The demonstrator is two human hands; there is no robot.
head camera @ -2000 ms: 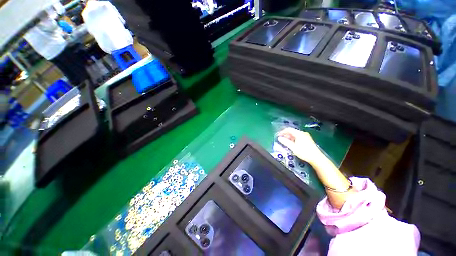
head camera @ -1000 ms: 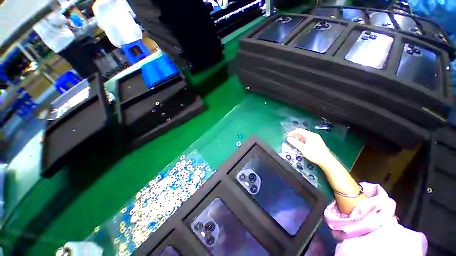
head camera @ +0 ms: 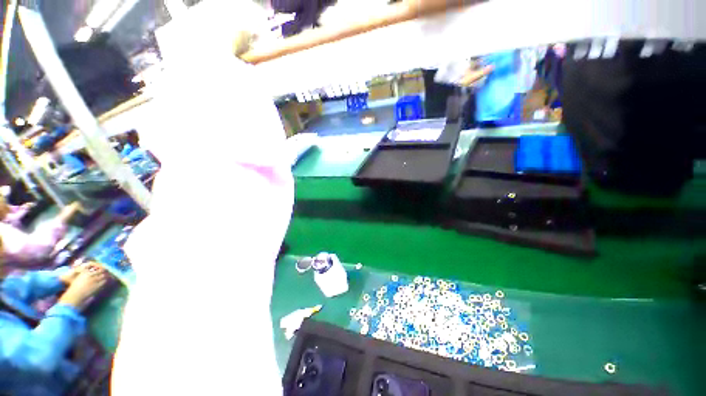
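Observation:
A large washed-out sleeve, which appears to be my left arm, rises from the bottom edge to the overhead shelf (head camera: pixel 341 73). My left hand (head camera: pixel 245 45) is at the shelf's edge, overexposed, and its grip cannot be made out. My right hand is out of the picture. At the bottom, the black foam tray (head camera: pixel 441 373) holds smartphones (head camera: pixel 319 373), back side up, cut off by the frame. Behind it lies a pile of tiny pale and blue rings (head camera: pixel 441 321) on clear plastic. A white bottle (head camera: pixel 331 277) with its round lid open stands left of the pile.
A crumpled wipe (head camera: pixel 295 320) with a yellow-tipped stick lies left of the tray. Black trays (head camera: pixel 406 164) stand beyond the green mat, one holding a blue block (head camera: pixel 548 155). A black stack (head camera: pixel 627 116) is back right. A worker in blue (head camera: pixel 39 325) sits at left.
The view has swung left and up. The raised arm and overhead shelf have come into view. My right hand, the lens strip and the stacked phone trays have left the picture.

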